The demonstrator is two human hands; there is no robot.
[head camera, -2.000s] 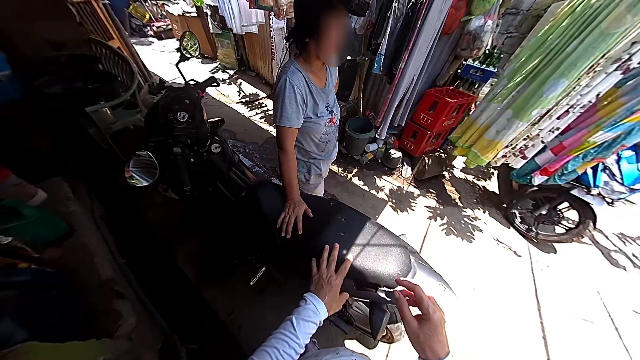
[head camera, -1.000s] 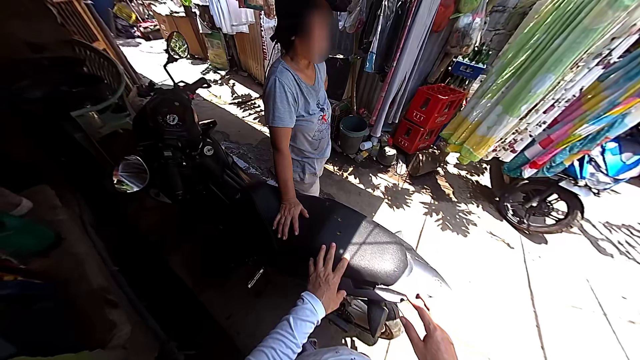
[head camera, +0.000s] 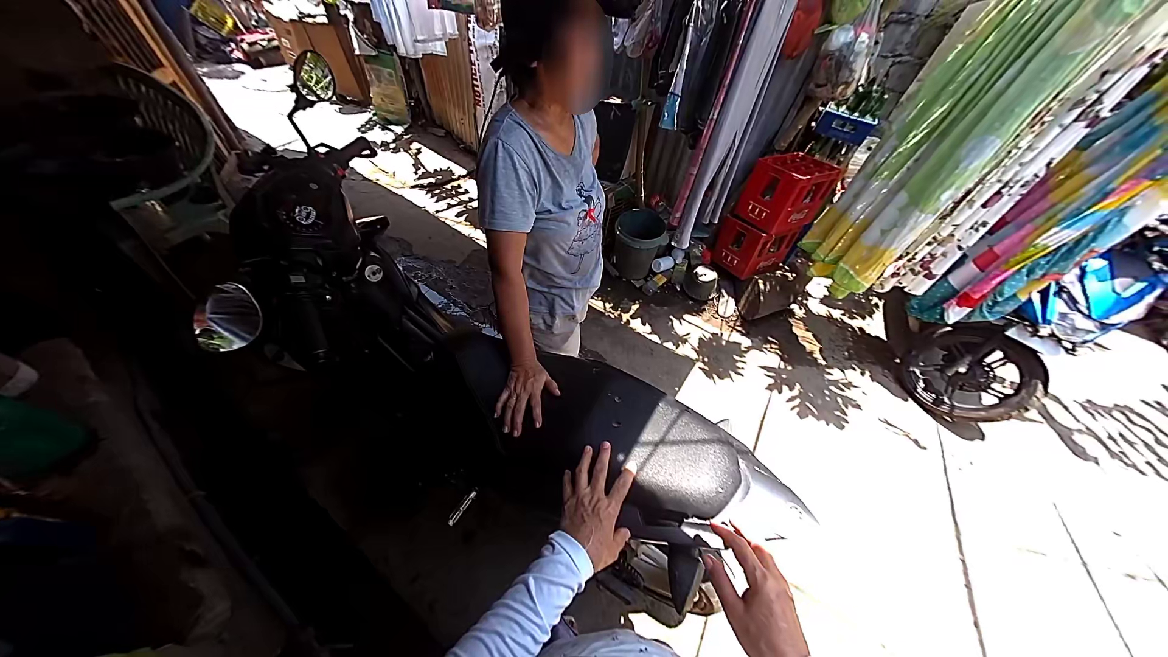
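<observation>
A dark motorcycle stands before me, its black seat [head camera: 684, 456] half in sun. My left hand [head camera: 595, 506], in a light blue sleeve, rests with fingers spread on the near side of the seat and holds nothing. My right hand [head camera: 753, 584] is beside the grey tail of the motorcycle [head camera: 776, 500], thumb and fingers apart, with nothing seen between them; whether its fingertips touch the tail I cannot tell. Another person [head camera: 547, 210] in a grey-blue T-shirt stands on the far side, one palm flat on the seat, ahead of my left hand and apart from it.
Round mirrors [head camera: 228, 317] are at the handlebar, front left. Beyond the person are a grey bucket [head camera: 641, 239], red plastic crates [head camera: 787, 193] and hanging clothes. Green and patterned curtains [head camera: 967, 137] hang at right above another motorcycle's wheel [head camera: 975, 372]. Sunlit concrete pavement [head camera: 876, 566] lies at right.
My right hand has moved a little down and back from the motorcycle's tail since the earliest frame. My left hand and the other person's hand stay on the seat.
</observation>
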